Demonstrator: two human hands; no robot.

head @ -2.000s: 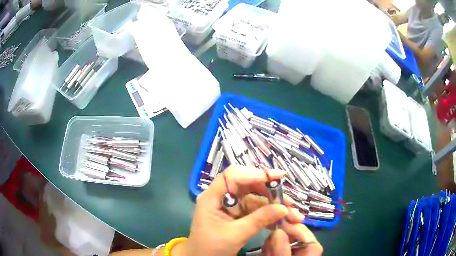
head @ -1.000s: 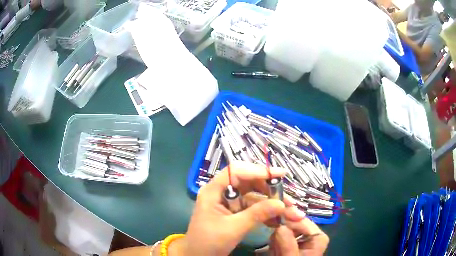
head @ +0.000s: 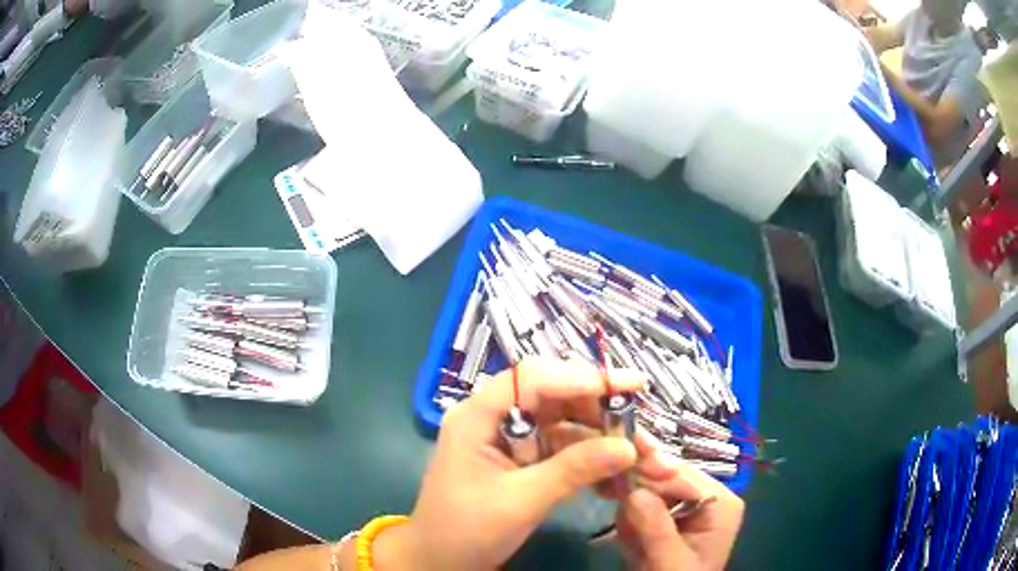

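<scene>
My left hand point(head: 491, 480), with a yellow band at the wrist, holds two slim silver cylinders with red leads in front of the blue tray. One cylinder point(head: 519, 435) is in the curled palm side, its round end up. The other cylinder point(head: 620, 418) is between thumb and fingers. My right hand point(head: 681, 519) is close against the second cylinder's lower part, with a thin dark piece at its fingers; the grip is partly hidden. The blue parts tray point(head: 726, 292) is heaped with similar cylinders. A clear plastic bin point(head: 151, 335) at left holds cylinders in rows.
Behind are a scale point(head: 299, 212) under a curved white piece point(head: 419, 201), a pen point(head: 564, 162), clear boxes point(head: 525, 95) and white tubs point(head: 748, 167). A phone point(head: 802, 296) and a lidded box point(head: 876, 245) lie right. Blue bundle point(head: 960, 502) at lower right. A person point(head: 938, 67) sits back right.
My right hand has moved slightly right and up, and its fingers have shifted at the second cylinder. My left hand keeps both cylinders. The whole view has shifted slightly.
</scene>
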